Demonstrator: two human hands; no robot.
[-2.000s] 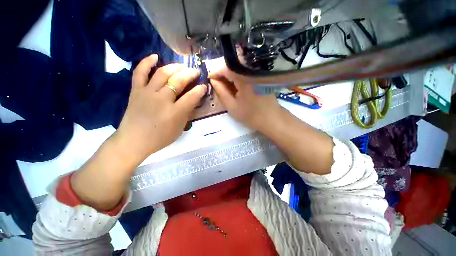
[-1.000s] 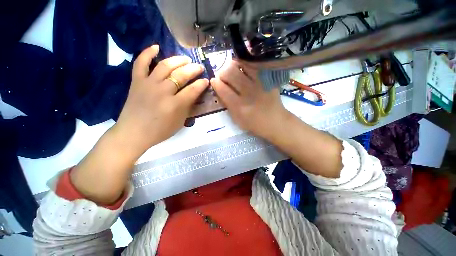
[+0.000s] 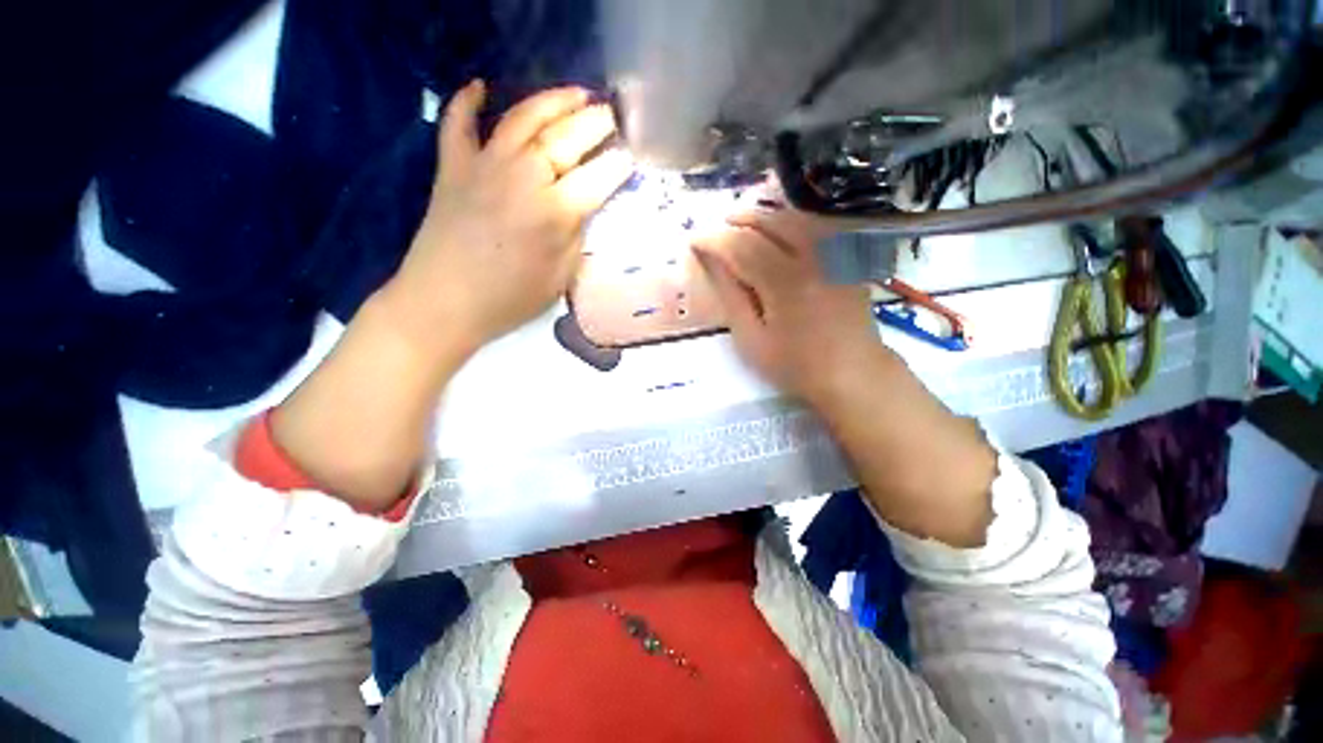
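The navy fabric (image 3: pixel 348 160) covers the left and upper left of the table. My left hand (image 3: pixel 515 211) lies at its right edge, fingers bent, fingertips beside the lit needle area; what they hold is lost in glare. My right hand (image 3: pixel 791 298) is right of the needle area, slightly blurred, fingers pointing left toward it; no fabric shows in it. The sewing machine head (image 3: pixel 900 87) fills the top right. The needle plate (image 3: pixel 646 283) lies bare between my hands. The needle and presser foot are blurred by the bright lamp.
Orange and blue snips (image 3: pixel 924 319) lie right of my right hand. Yellow-handled scissors (image 3: pixel 1081 349) and a dark red-handled tool (image 3: pixel 1142 269) lie farther right. A grey ribbed block (image 3: pixel 859 257) is behind my right hand. A ruler strip (image 3: pixel 639 457) runs along the front edge.
My hands have moved apart, uncovering the needle plate. My left hand has moved back with the navy fabric. The dark strip between my fingertips no longer shows there. The view has shifted.
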